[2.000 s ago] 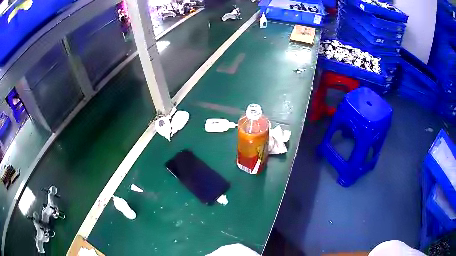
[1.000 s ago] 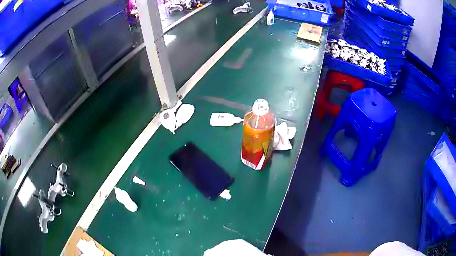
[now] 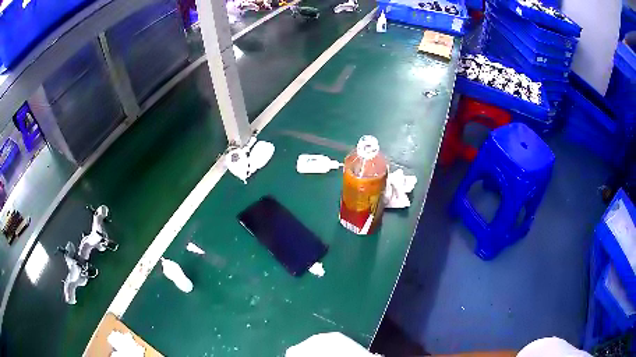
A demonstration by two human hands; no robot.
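Neither hand can be made out. Two white shapes are cut off by the bottom edge; I cannot tell what they are. A cardboard pad (image 3: 104, 336) with a white smear (image 3: 125, 343) is cut off at the bottom left. A small white squeeze bottle (image 3: 177, 275) lies above and right of it, with a tiny white cone (image 3: 195, 248) beside it. Two part-built silver scooters, one nearer (image 3: 74, 275) and one farther (image 3: 97, 233), lie on the dark green belt (image 3: 150, 199) at left.
On the bench (image 3: 279, 307) are a black phone (image 3: 282, 236), an orange drink bottle (image 3: 363, 187), crumpled tissue (image 3: 399, 188) and another white bottle (image 3: 315, 164). A metal post (image 3: 226, 77) stands at the belt rail. A blue stool (image 3: 512, 167) and stacked blue bins (image 3: 523, 42) are at right.
The two scooters have moved up and right along the belt. A dark-green item now shows on the far belt. The view has shifted slightly, and the pad shows more than at first.
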